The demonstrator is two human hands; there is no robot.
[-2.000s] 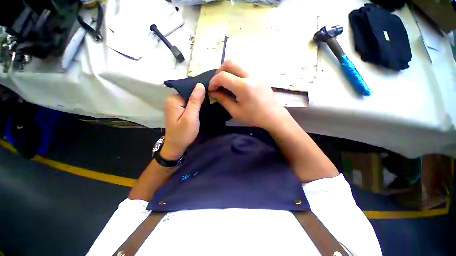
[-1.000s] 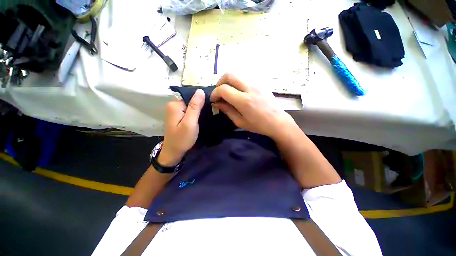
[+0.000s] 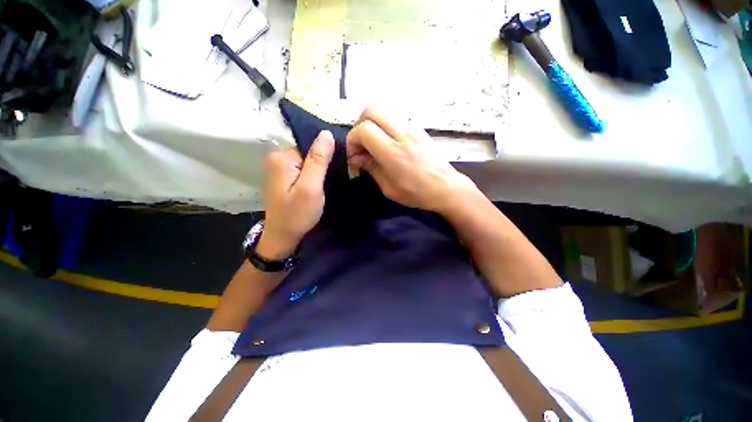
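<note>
A black fabric panel (image 3: 307, 124) is held up in front of the apron, at the table's front edge. My left hand (image 3: 298, 191) grips its left part, thumb on top. My right hand (image 3: 401, 163) pinches at the panel's middle, fingers bent. A small yellowish tab (image 3: 354, 171) shows just under my right fingertips; whether it is attached to the panel cannot be told. The panel's lower part merges with the dark apron, and my right fingers hide part of it.
The worn yellow board (image 3: 317, 62) bears a white card (image 3: 392, 78). A dark setting punch (image 3: 242, 65) lies left, pliers (image 3: 114, 43) farther left. A blue-handled hammer (image 3: 565, 86) and a black panel stack (image 3: 620, 37) lie right. Cartons (image 3: 598, 257) stand below.
The table and tools sit higher in the picture, and the plastic bags have left the view. The panel's left corner points up more. Both hands keep their hold.
</note>
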